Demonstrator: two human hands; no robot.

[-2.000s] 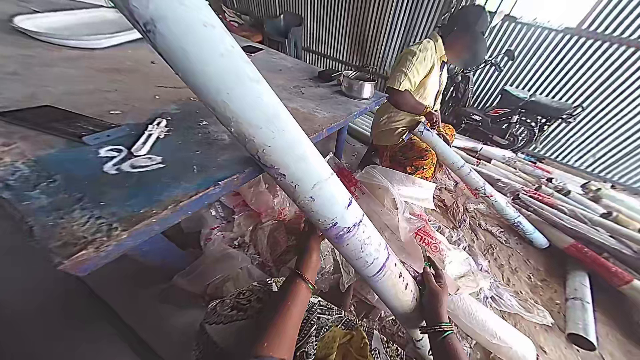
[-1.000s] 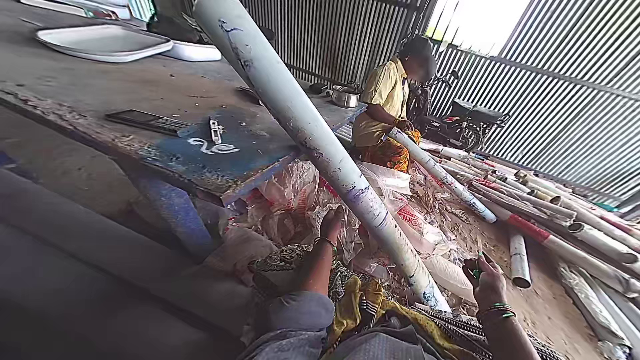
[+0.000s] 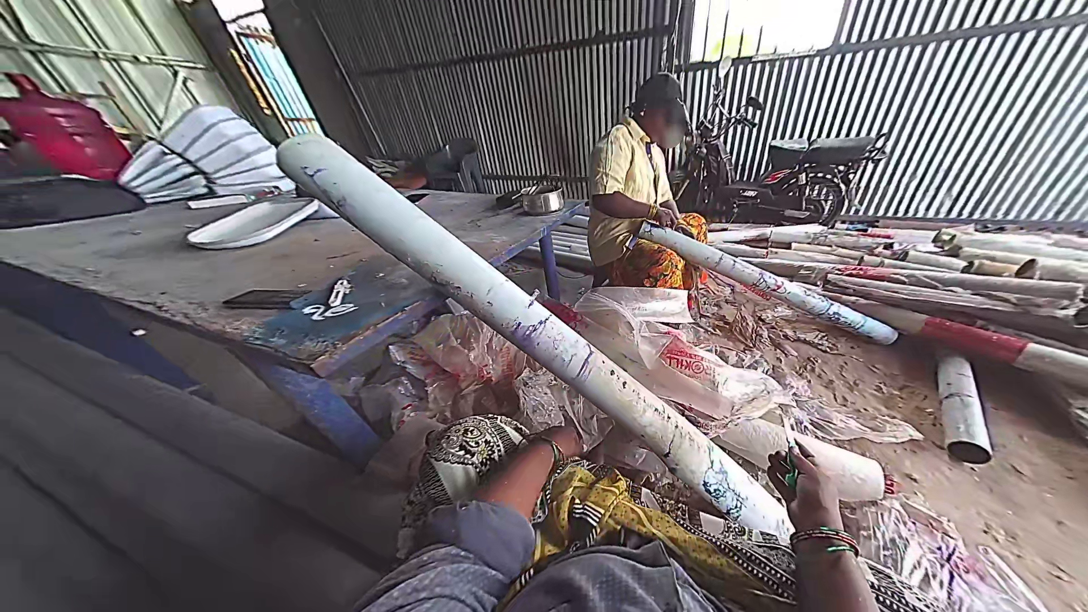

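Note:
A long pale blue-white tube (image 3: pixel 518 331) with purple and dark marks slants across my lap, its upper end over the wooden table. My left hand (image 3: pixel 561 440) is by the tube's underside at my lap, its fingers mostly hidden, so its hold cannot be told. To the right of the tube's lower end, my right hand (image 3: pixel 799 484) is closed on a small green-handled tool (image 3: pixel 792 459) with a thin pale tip pointing up. Crumpled clear plastic bags (image 3: pixel 544 399) with red print lie behind and beneath the tube.
The blue-edged table (image 3: pixel 408 314) bears a white tray (image 3: pixel 253 223), a dark flat object (image 3: pixel 265 298) and a metal pot (image 3: pixel 542 200). A seated person (image 3: pixel 633 187) works on another tube (image 3: pixel 765 280). Many tubes (image 3: pixel 952 276) lie on the ground at right, near a motorcycle (image 3: pixel 790 183).
My right hand, at the tube's edge two seconds ago, moved off to the right a second ago and is now close beside its lower end again. The view has tilted up.

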